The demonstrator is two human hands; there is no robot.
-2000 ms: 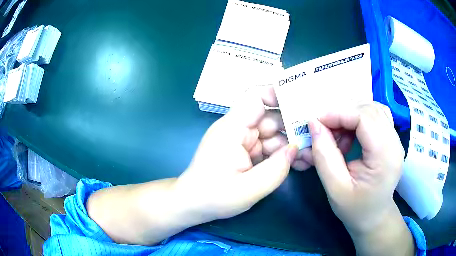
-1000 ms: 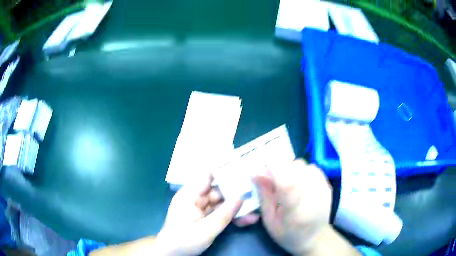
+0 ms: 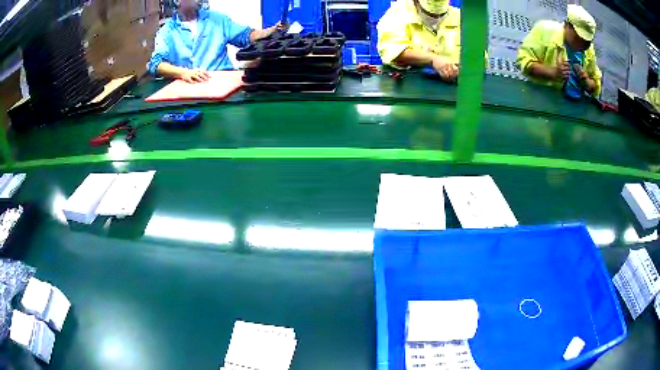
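Neither of my hands is in the picture. A pile of white cards [image 3: 260,348] lies on the dark green bench [image 3: 181,289] at the bottom centre, cut off by the lower edge. The blue bin [image 3: 499,260] stands to its right. In the bin is a white label roll [image 3: 441,320], its strip with rows of small dark barcodes [image 3: 438,357] running down out of view. A thin pale rubber band [image 3: 530,308] and a small white scrap [image 3: 574,348] lie on the bin floor.
White card stacks [image 3: 410,202] lie behind the bin, others [image 3: 90,196] at the back left. Bundled blocks [image 3: 32,336] lie beside clear plastic [image 3: 11,282] at left. A green rail [image 3: 289,153] and post [image 3: 470,87] stand ahead; three people work beyond, near stacked black trays [image 3: 293,69].
The view has tilted up, bringing the line and people into sight. My hands and the held card have left the picture. The bin and card pile appear lower.
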